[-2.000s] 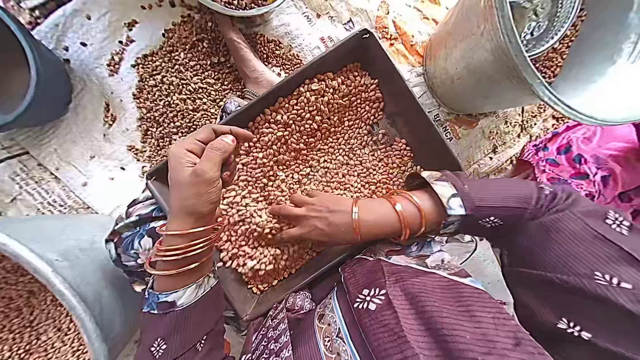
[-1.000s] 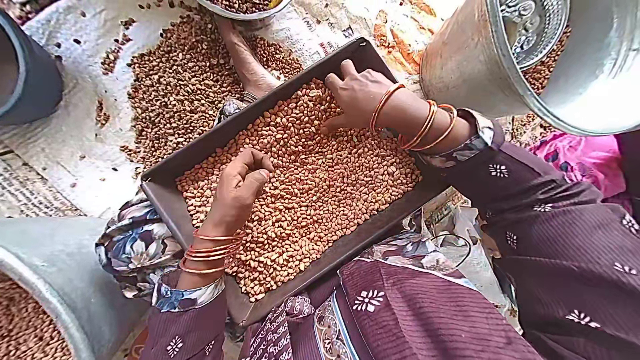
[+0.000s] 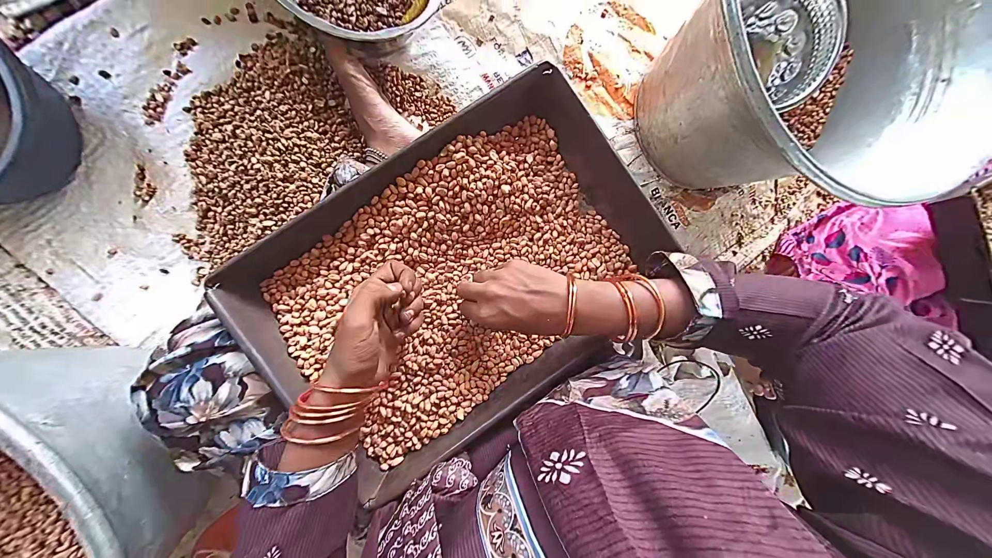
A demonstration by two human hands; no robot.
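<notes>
A dark rectangular metal tray rests tilted across my lap, with a layer of reddish-brown nuts or seeds in it. Over the left part of the nuts is my left hand, its fingers curled in; whether anything is inside them is hidden. My right hand is over the middle of the tray, back of the hand up, fingertips bunched just above or on the nuts. A short gap separates the two hands. Both wrists wear orange bangles.
Darker nuts lie heaped on a sheet beyond the tray, beside a bare foot. A bowl of nuts is above it. Metal buckets stand at right and lower left, a dark bucket at upper left. Pink cloth lies right.
My right hand has come from the tray's far right side, where it was a second ago, back toward the middle near my left hand. The nuts have been spread farther along the tray.
</notes>
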